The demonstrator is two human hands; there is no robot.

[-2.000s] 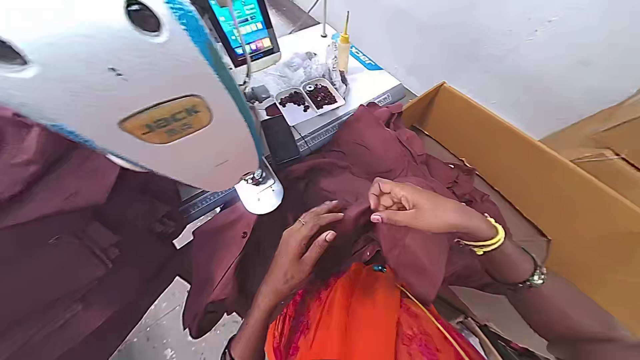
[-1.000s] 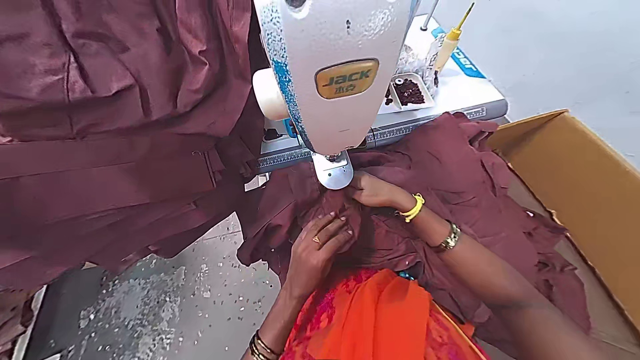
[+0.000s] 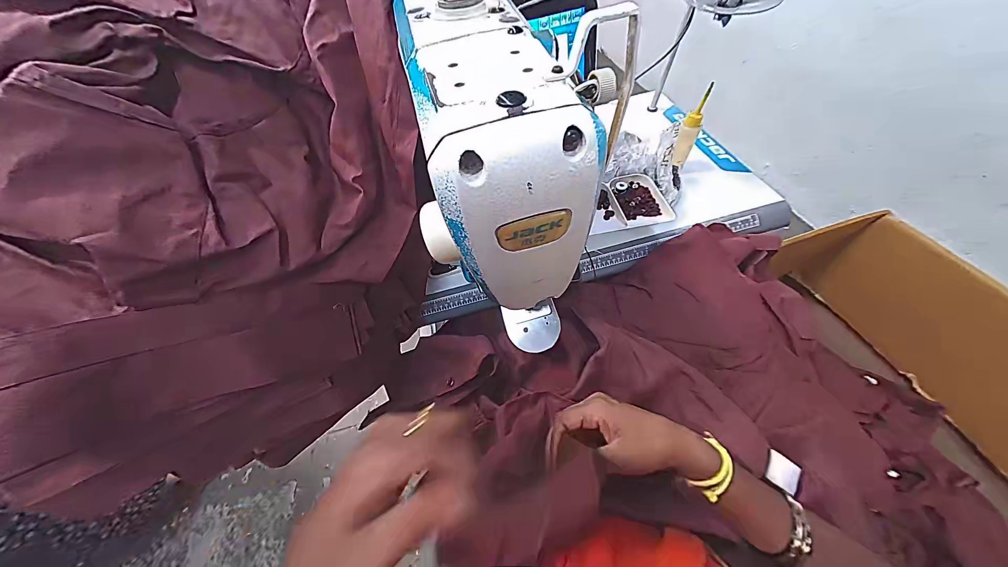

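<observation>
A maroon garment lies under the head of a white Jack sewing machine, below its rounded metal guard, and spreads right and down to my lap. My right hand, with a yellow bangle at the wrist, pinches a fold of this cloth between thumb and fingers. Blurred by motion, my left hand is at the cloth's left edge with its fingers bent; whether it holds any cloth cannot be told. One small dark button shows on the garment left of the guard.
More maroon garments hang in a pile at the left. Behind the machine head, a tray of dark buttons and a yellow-capped bottle stand on the white table. A cardboard box is at the right.
My right hand has come away from the machine's guard, toward my lap, with cloth in its fingers. My left hand has moved left, off the cloth's middle. The view has shifted.
</observation>
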